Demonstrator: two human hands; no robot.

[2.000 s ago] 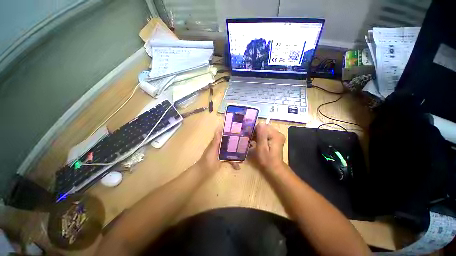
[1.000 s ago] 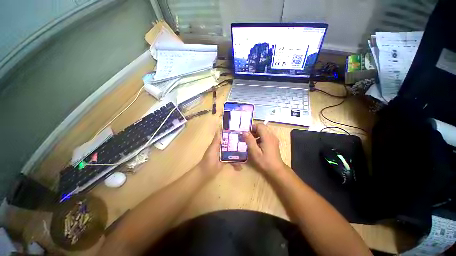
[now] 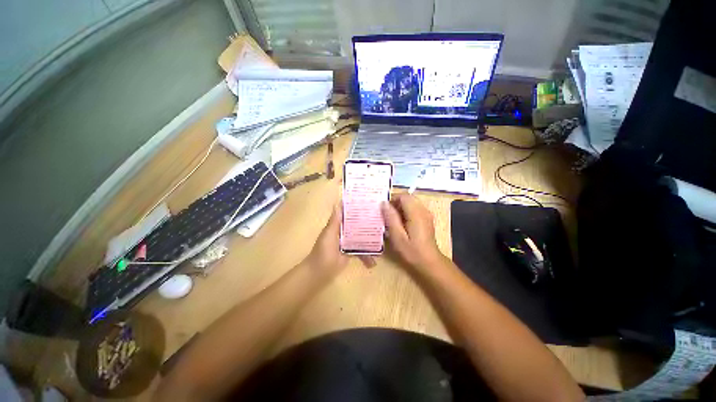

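A smartphone (image 3: 366,208) stands upright in view in front of the laptop, its screen showing a pinkish page of text lines. My left hand (image 3: 330,242) holds its left edge and lower back, with fingertips showing below it. My right hand (image 3: 410,229) is at its right edge, thumb at the screen's side; its other fingers are curled and partly hidden. A thin white stick, apparently a cigarette (image 3: 415,183), sticks up above the right fingers.
Behind the phone is a laptop (image 3: 420,149). At left lie papers (image 3: 283,94), a keyboard (image 3: 188,228), a white mouse (image 3: 175,286) and an ashtray of butts (image 3: 153,345). At right are a black mouse (image 3: 527,255) on a mouse pad (image 3: 479,271) and a bulky black object (image 3: 636,235).
The phone screen has changed from a page of pink and white tiles to a text page. The phone is more upright than at first. Both hands have stayed at the phone.
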